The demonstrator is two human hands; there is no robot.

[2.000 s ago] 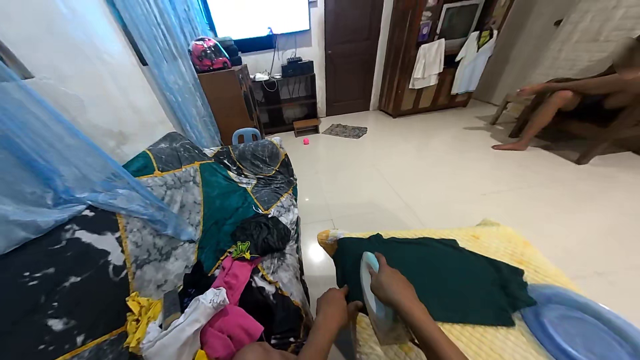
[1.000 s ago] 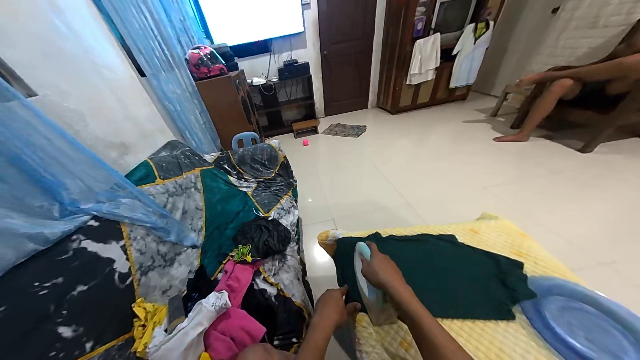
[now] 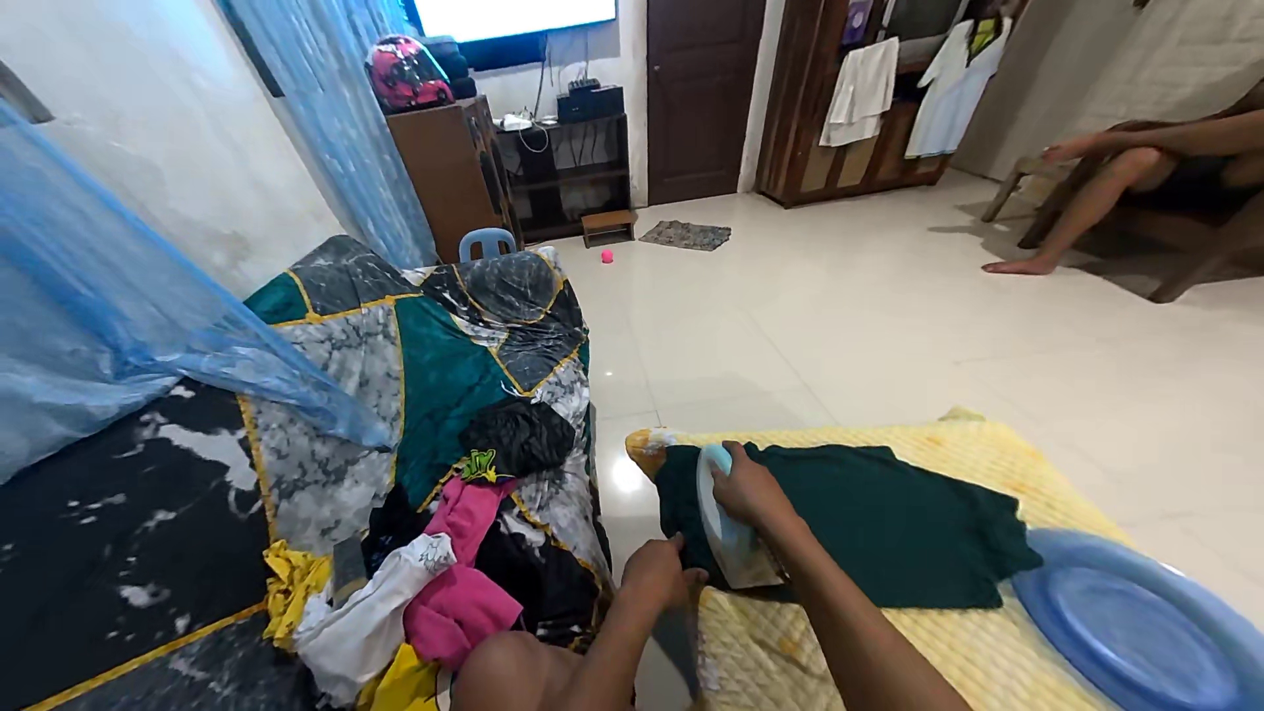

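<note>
A dark green garment (image 3: 889, 523) lies flat on a yellow quilted cloth (image 3: 948, 642). My right hand (image 3: 755, 492) grips the handle of a light blue and white clothes iron (image 3: 726, 538), which rests on the garment's left part. At the garment's lower left edge is my left hand (image 3: 660, 573), its fingers closed on the edge of the dark cloth. Overlapping the quilted cloth's right side is a blue plastic basin or lid (image 3: 1136, 617).
Left of me, a patterned bed cover (image 3: 444, 360) bears a heap of pink, white, yellow and black clothes (image 3: 375, 622). A blue net (image 3: 188, 336) hangs over it. Another person (image 3: 1096, 197) sits on a wooden chair at the right. A small pink object (image 3: 607, 257) lies on the floor.
The iron has shifted slightly on the left part of the green garment, with my right hand still on it. My left hand stays by the garment's edge.
</note>
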